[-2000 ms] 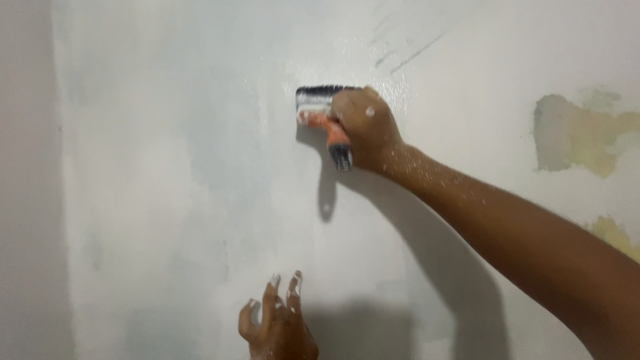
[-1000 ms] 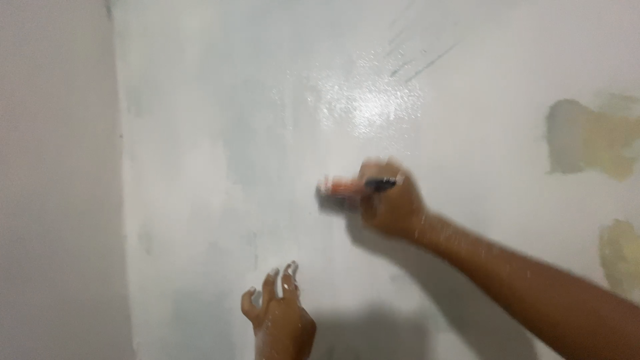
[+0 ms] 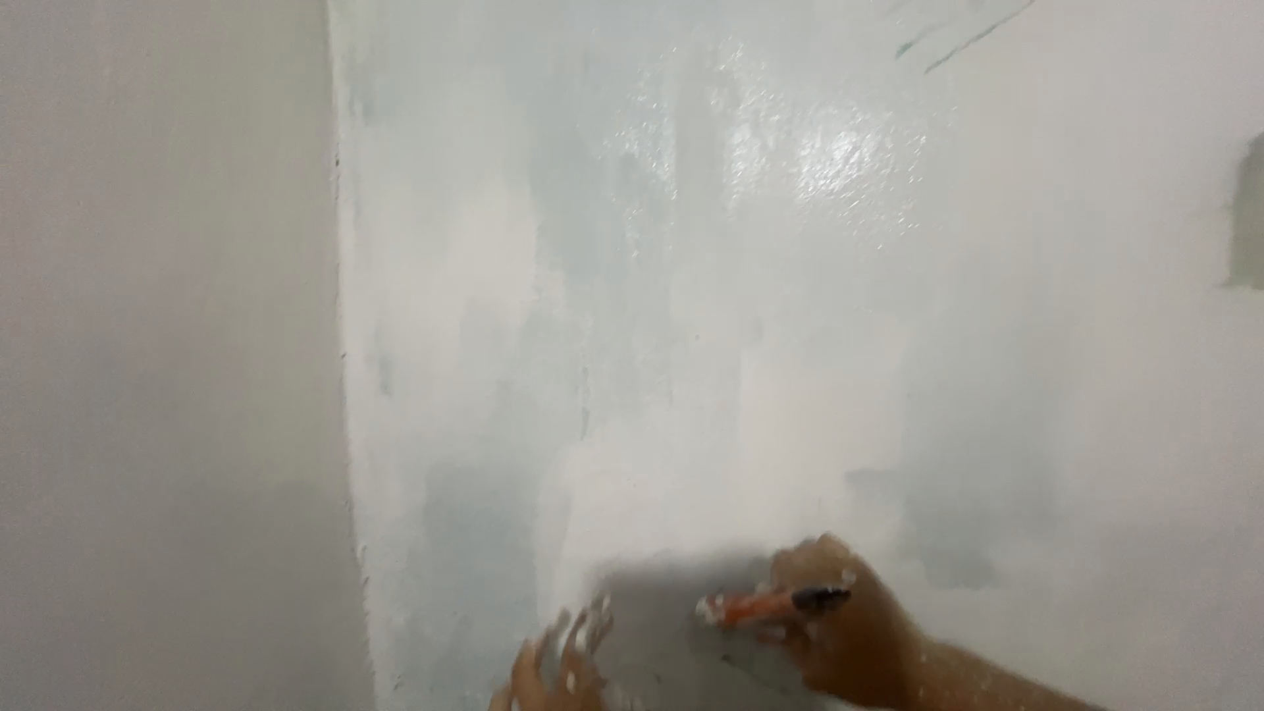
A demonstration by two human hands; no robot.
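My right hand (image 3: 839, 622) is closed around the orange and black handle of a paintbrush (image 3: 755, 605), low and right of centre. The brush lies roughly level, its left end dabbed with white; its bristles are too blurred to make out. Left of it, my left hand (image 3: 558, 667) is raised at the bottom edge, fingers spread and marked with white paint, holding nothing that shows. Behind both is a painted wall (image 3: 652, 474) with pale white and grey-blue patches and a wet shine near the top.
A grey-beige wall (image 3: 168, 346) meets the painted one at a vertical corner on the left. Thin dark scratch-like marks (image 3: 973, 39) run near the top, and a greenish patch (image 3: 1249, 217) shows at the right edge. A shadow falls around the hands.
My right hand has moved down the wall with the brush, from above my left hand to beside it. The view has shifted left.
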